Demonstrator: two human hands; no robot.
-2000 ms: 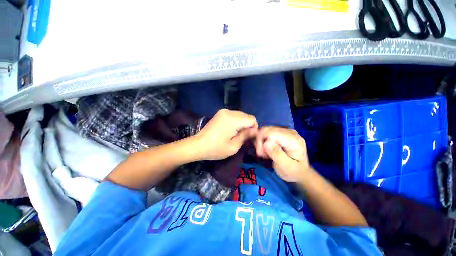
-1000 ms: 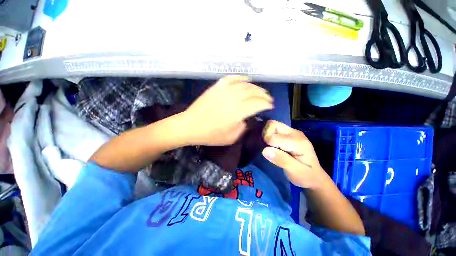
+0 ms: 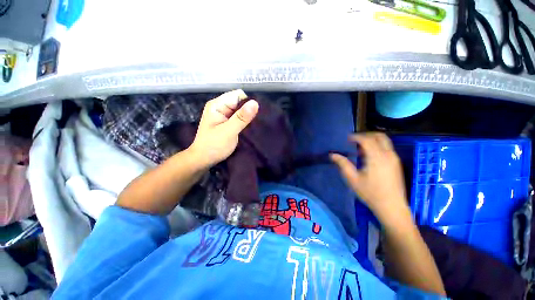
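The maroon cloth [image 3: 267,132], joined to fuzzy plaid fabric [image 3: 138,126], lies bunched on my lap below the table edge. My left hand [image 3: 226,126] is closed with its thumb over the curled fingers, gripping the upper edge of the maroon cloth. A narrow dark strip [image 3: 308,159] of the cloth reaches right, its end beside my right thumb. My right hand [image 3: 378,173] is slightly blurred, thumb and fingers apart, with nothing visible between them. The cloth under my left hand is hidden.
Black shears [image 3: 469,38], a green-handled tool [image 3: 425,10], a yellow tool [image 3: 407,23] and a dark thread clump [image 3: 299,36] lie on the white table. Its ruler edge [image 3: 293,73] crosses ahead. A blue crate [image 3: 475,193] stands right; pale garments [image 3: 100,161] hang left.
My hands were close together at the cloth and are now wide apart. My left hand has moved left, my right hand right. More maroon cloth shows between them.
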